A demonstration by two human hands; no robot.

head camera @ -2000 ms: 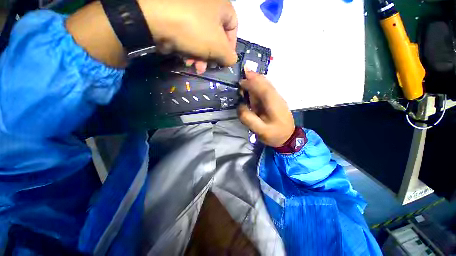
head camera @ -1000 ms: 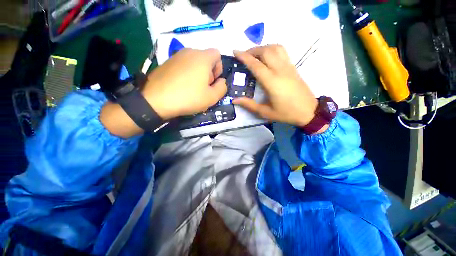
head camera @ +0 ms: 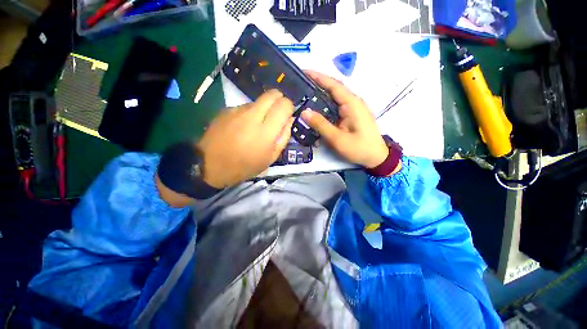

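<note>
A black phone mid-frame (head camera: 260, 64) with small silver and orange marks is held tilted above the paper. My right hand (head camera: 351, 125) grips its lower right end between thumb and fingers. My left hand (head camera: 248, 141) is at its lower edge with fingers bent; whether they hold something is hidden. An opened phone body (head camera: 297, 155) lies partly hidden under the frame and my left hand. Tweezers (head camera: 397, 99) lie on the paper at the right.
White paper (head camera: 425, 122) bears blue picks (head camera: 344, 62) and a light-blue rod (head camera: 295, 47). A yellow screwdriver (head camera: 484, 106) and blue bin (head camera: 473, 19) are right. A glossy black phone (head camera: 138, 90), perforated plate (head camera: 80, 93) and multimeter (head camera: 24, 138) are left.
The mid-frame is now lifted and turned, its far end pointing up and left. The tweezers, in my right hand two seconds ago, lie on the paper. The opened phone body is partly exposed below.
</note>
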